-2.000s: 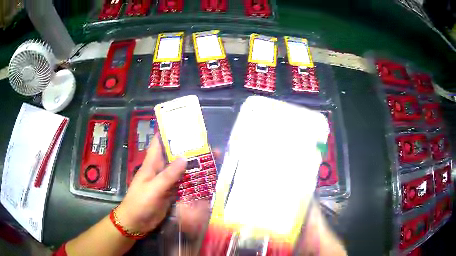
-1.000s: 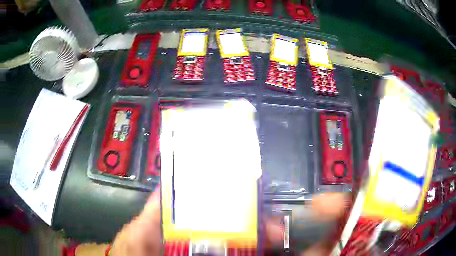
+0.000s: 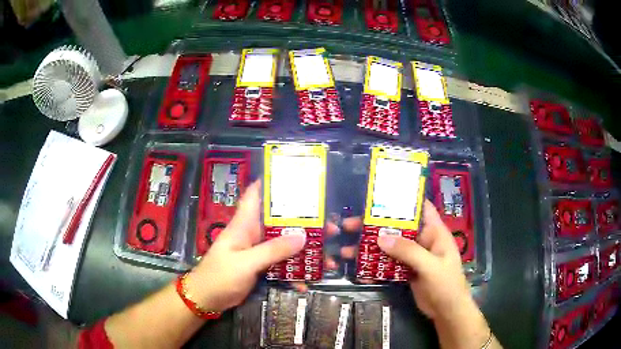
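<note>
My left hand (image 3: 235,259) holds a red keypad phone (image 3: 295,204) upright, its thumb on the keypad below a glowing white screen with a yellow surround. My right hand (image 3: 436,262) holds a second keypad phone (image 3: 393,204), also with a lit screen, its thumb near the centre key. Both phones are over the front row of the blister tray (image 3: 153,258). Several lit phones (image 3: 253,85) lie face up in the back row, beside one dark-screened red phone (image 3: 184,92). Phone backs (image 3: 158,198) with open battery sides lie in the front row.
Several batteries (image 3: 286,317) lie at the near bench edge. A white fan (image 3: 66,85) stands at left, above a paper (image 3: 41,218) with a red pen (image 3: 88,198) and a thin pale pen. A side tray of phones (image 3: 572,218) is at right. More red phones (image 3: 323,10) lie at the back.
Both phones have moved down and away from the camera and now sit side by side. The right one has come in from the right. The batteries have come into clear view.
</note>
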